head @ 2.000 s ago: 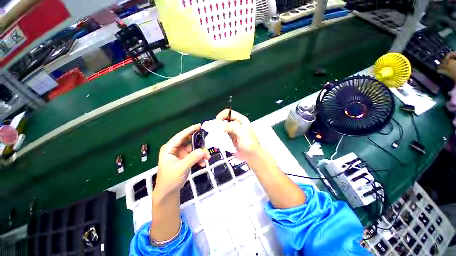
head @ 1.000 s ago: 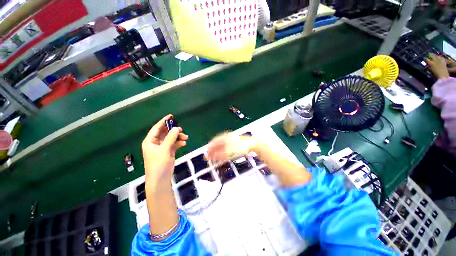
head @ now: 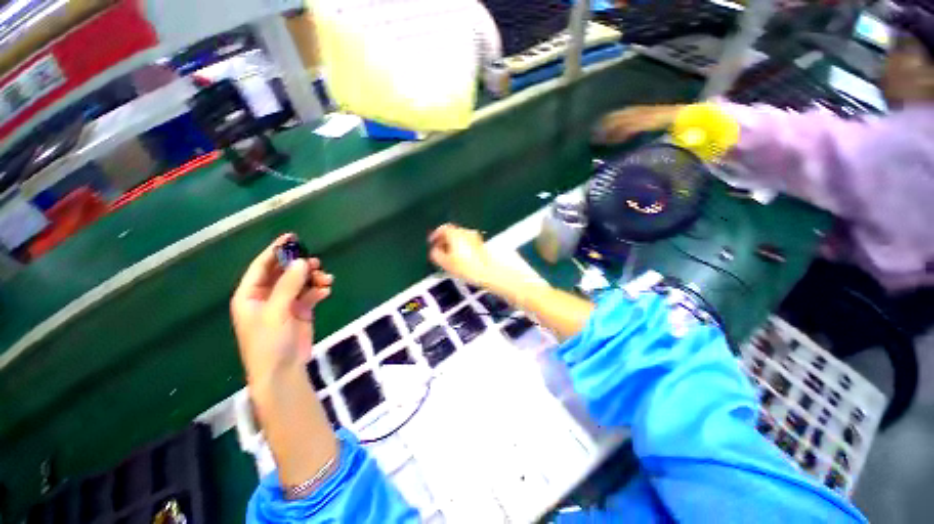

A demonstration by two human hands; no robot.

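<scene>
My left hand [head: 274, 312] is raised over the belt edge and pinches a small dark electronic unit [head: 292, 250] between thumb and fingers. My right hand [head: 463, 256] is over the green conveyor belt [head: 358, 256], fingers curled and blurred; whether something is in its fingertips cannot be told. Below both hands lies the white compartment tray [head: 481, 409], with flat black parts [head: 361, 393] in its back cells and orange and green spots in one cell. A thin black cable curves over the tray.
A black compartment tray [head: 113, 476] is at lower left. A grey can [head: 560, 229], black fan [head: 647, 194] and yellow fan [head: 705, 131] stand at right. A person in a pink sleeve [head: 819, 154] reaches over the belt. A parts tray [head: 809, 399] is lower right. A yellow-edged sheet [head: 399, 67] hangs above.
My right hand has left the white tray and moved onto the belt; the white scrap and tool seen first no longer show in it. My left hand still holds a unit. The other person's arm has reached in.
</scene>
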